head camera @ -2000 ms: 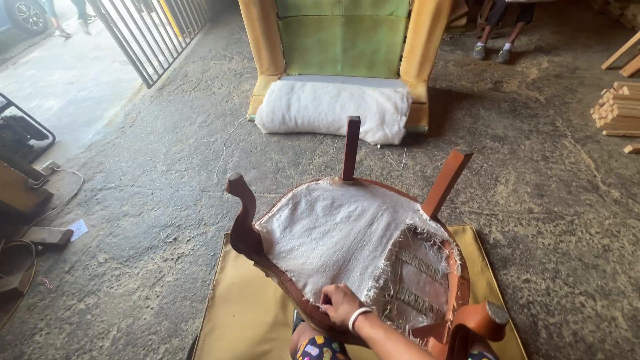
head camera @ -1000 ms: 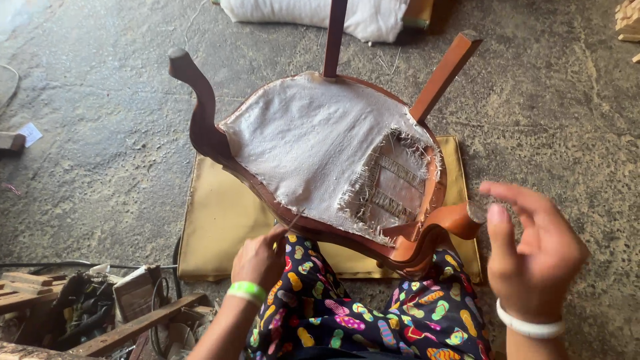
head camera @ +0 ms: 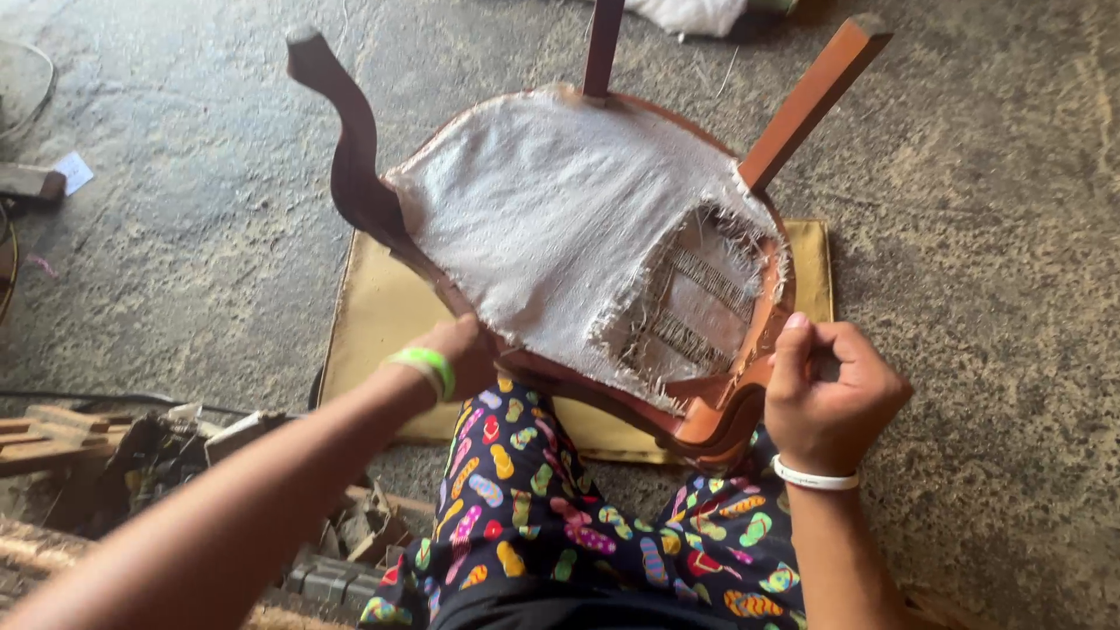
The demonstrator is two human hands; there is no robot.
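Observation:
An upturned wooden chair (head camera: 779, 114) with curved front legs stands before my knees, its underside covered by whitish cloth (head camera: 525, 219). At the right of the cloth is a ragged opening that shows webbing or springs (head camera: 709, 297). My left hand (head camera: 464, 350), with a green and a white wristband, is closed on the near left edge of the chair frame. Its fingertips are partly hidden. My right hand (head camera: 831, 385), with a white wristband, is curled beside the near right leg (head camera: 726, 420); whether it grips that leg or something thin cannot be told.
A yellowish padded panel (head camera: 376, 306) lies under the chair on the concrete floor. Wood scraps and tools (head camera: 131, 472) are heaped at the lower left. A wooden piece (head camera: 31, 182) and a paper (head camera: 74, 172) lie at the left. White padding (head camera: 691, 13) is at the top.
The right hand was at the near edge of the cloth, then raised with fingers spread; now it is curled by the near right leg. The left hand came into view at the frame. The view has tilted down.

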